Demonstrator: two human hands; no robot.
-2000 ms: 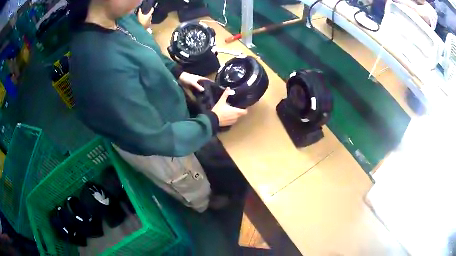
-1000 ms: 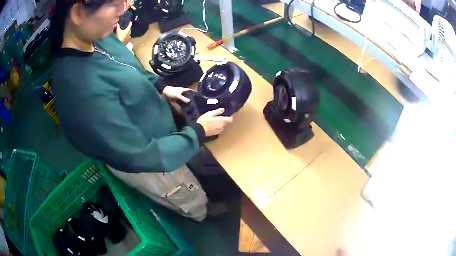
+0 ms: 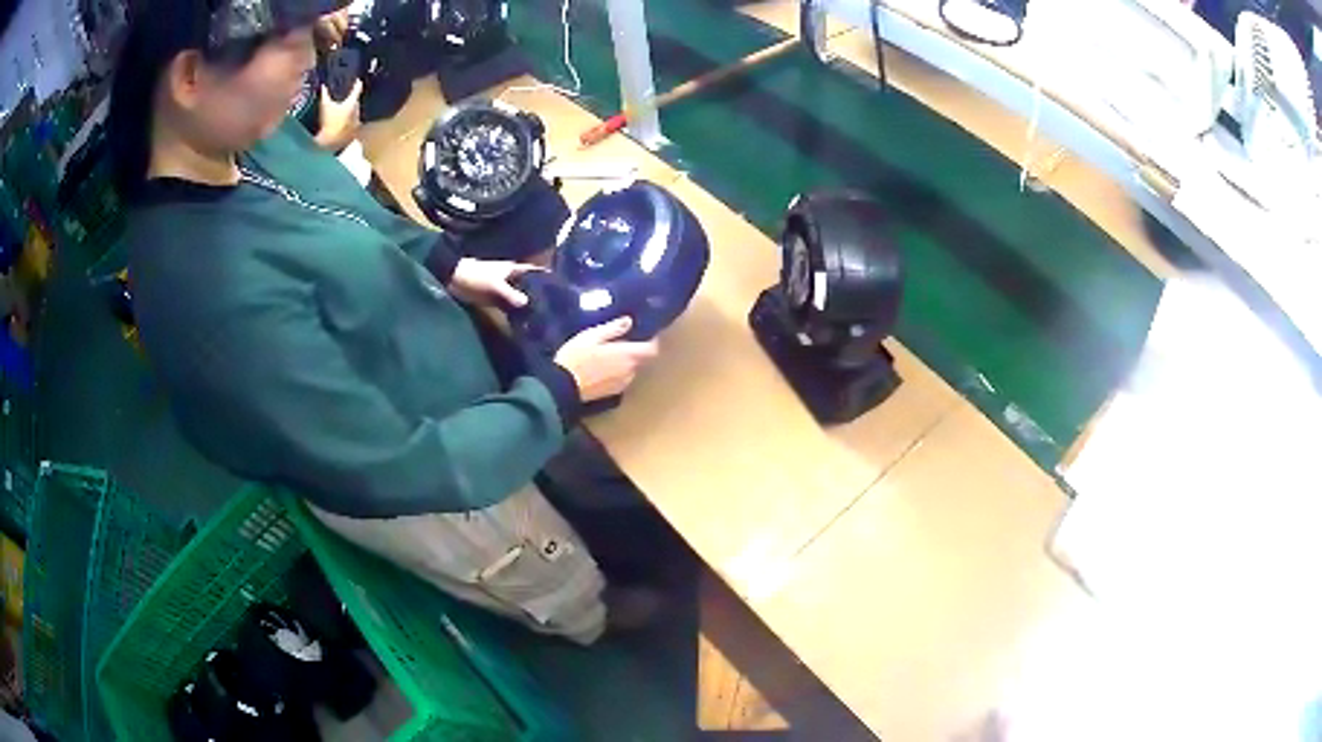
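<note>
Neither of my hands is in view. A black fan unit [image 3: 845, 276] stands upright on its blocky base on the brown bench [image 3: 812, 580], nearest in front of me, with white marks on its rim. Another person in a green top holds a second fan unit [image 3: 638, 261] with both hands, tilted above the bench edge. A third fan unit [image 3: 481, 160], its round face turned up, sits on the bench beyond it. The lower right is washed out by glare.
A green crate [image 3: 421, 696] with black fan parts stands at lower left by the person [image 3: 319, 363]. A green belt [image 3: 928, 247] runs behind the bench. A red-handled rod [image 3: 605, 129] lies by a white post. A raised white shelf [image 3: 1073, 116] is opposite.
The view has shifted, so the scene sits further left. The person has tilted the held fan unit slightly, and its face now shows more glare. The standing fan unit stays on the bench.
</note>
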